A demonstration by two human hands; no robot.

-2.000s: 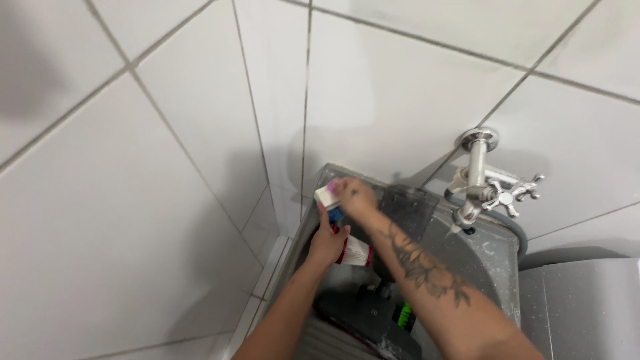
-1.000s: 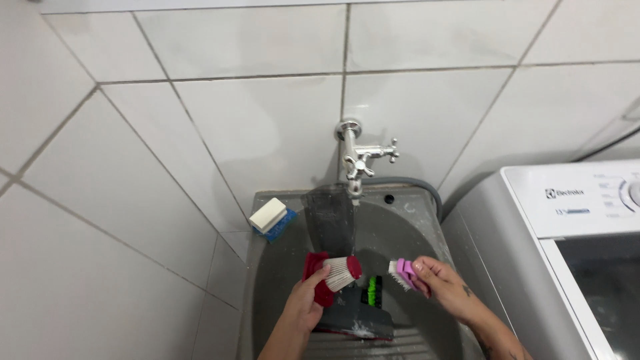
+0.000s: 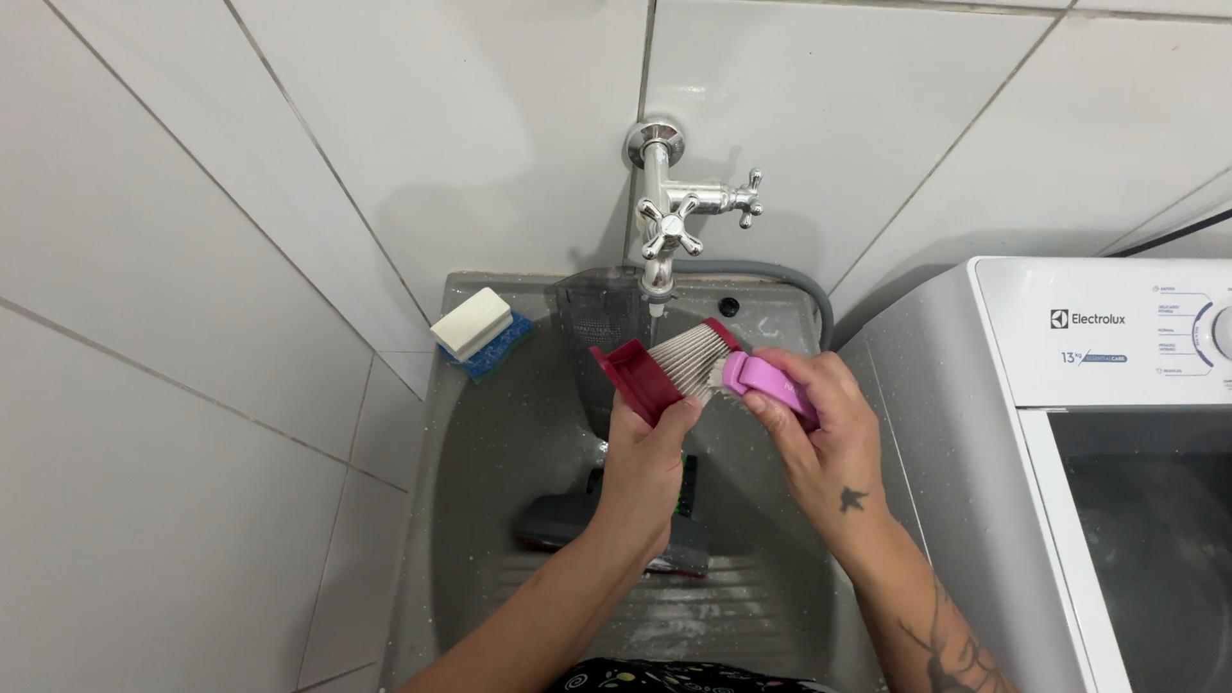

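My left hand (image 3: 647,462) grips a pleated vacuum cleaner filter (image 3: 685,364) with a red frame, tilted below the spout of a chrome faucet (image 3: 656,241). In my right hand (image 3: 818,423) is a pink-handled scrub brush (image 3: 770,383); its pale bristles touch the filter's pleats. Behind the filter, a translucent dark plastic container (image 3: 599,313) leans in the grey laundry sink (image 3: 462,616). A dark vacuum floor head (image 3: 558,520) lies lower in the basin, partly hidden by my left forearm. Beside it shows part of a black and green brush piece (image 3: 689,484).
On the sink's back left corner, a white bar of soap (image 3: 472,324) rests on a blue sponge (image 3: 500,348). A grey hose (image 3: 770,272) runs behind the faucet. A white washing machine (image 3: 1001,337) stands at the right, tiled walls behind and left.
The brush in my right hand has moved left onto the filter, from apart a second ago. Two seconds ago both hands were together at the sink's back left corner. The view has shifted strongly.
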